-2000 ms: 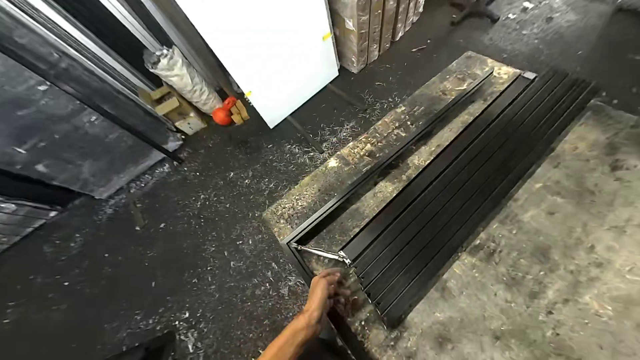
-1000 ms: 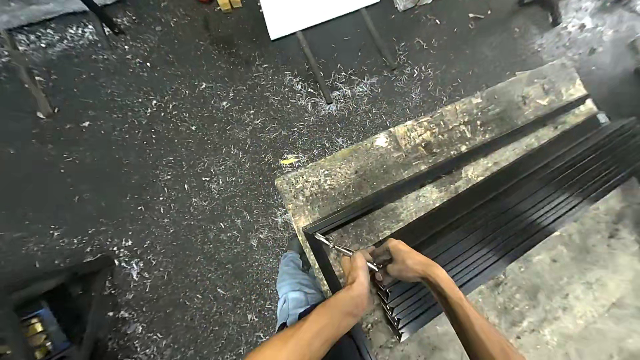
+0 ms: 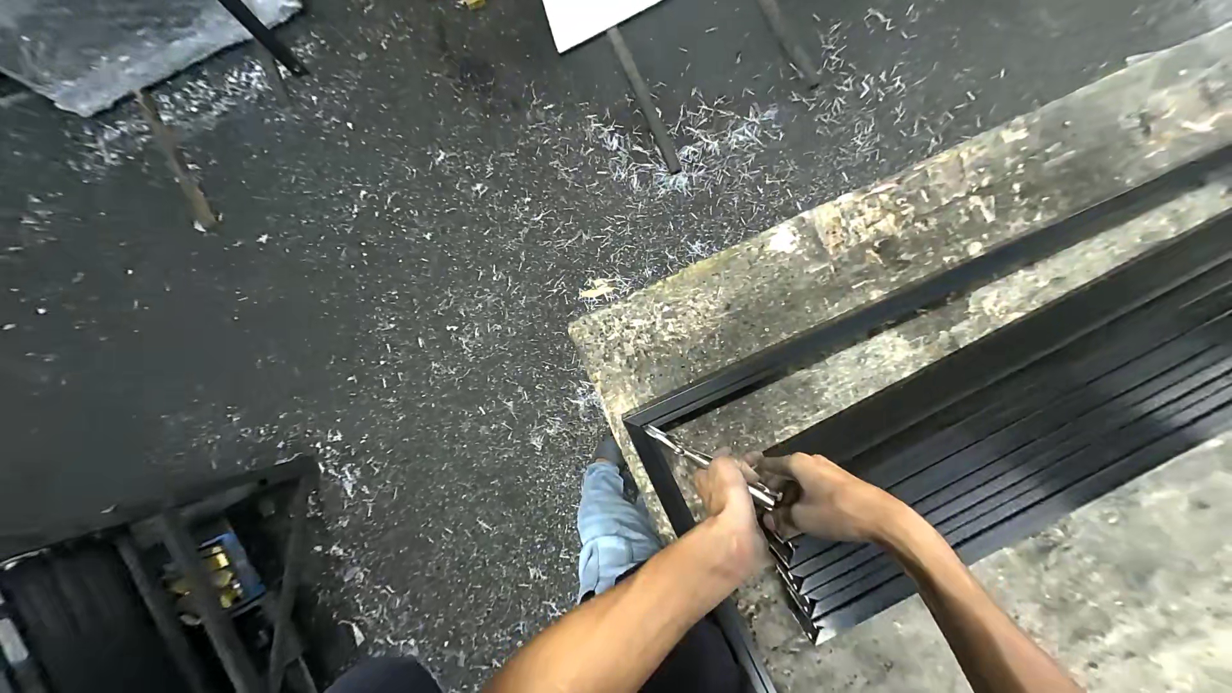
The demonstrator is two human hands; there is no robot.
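Observation:
A silver metal stay arm (image 3: 679, 446) slants from the corner of a black metal frame (image 3: 799, 364) toward the near corner of a black slatted panel (image 3: 1011, 433). My left hand (image 3: 727, 505) is closed around the middle of the arm. Close against it on the right, my right hand (image 3: 823, 496) has its fingers curled at the arm's lower end, by the panel corner. Those fingertips are partly hidden, and whether they grip the arm or a small part does not show. Frame and panel lie on a worn, stained tabletop (image 3: 712, 308).
Metal shavings cover the dark floor (image 3: 433, 289). A dark metal rack (image 3: 183, 549) with a blue box (image 3: 231, 568) stands at lower left. A white board (image 3: 597, 14) rests on dark bars at the top. My leg (image 3: 611, 529) is beside the table edge.
My left hand has come onto the metal arm. Two seconds ago only one hand showed, below the arm. The view has swung down toward the frame corner.

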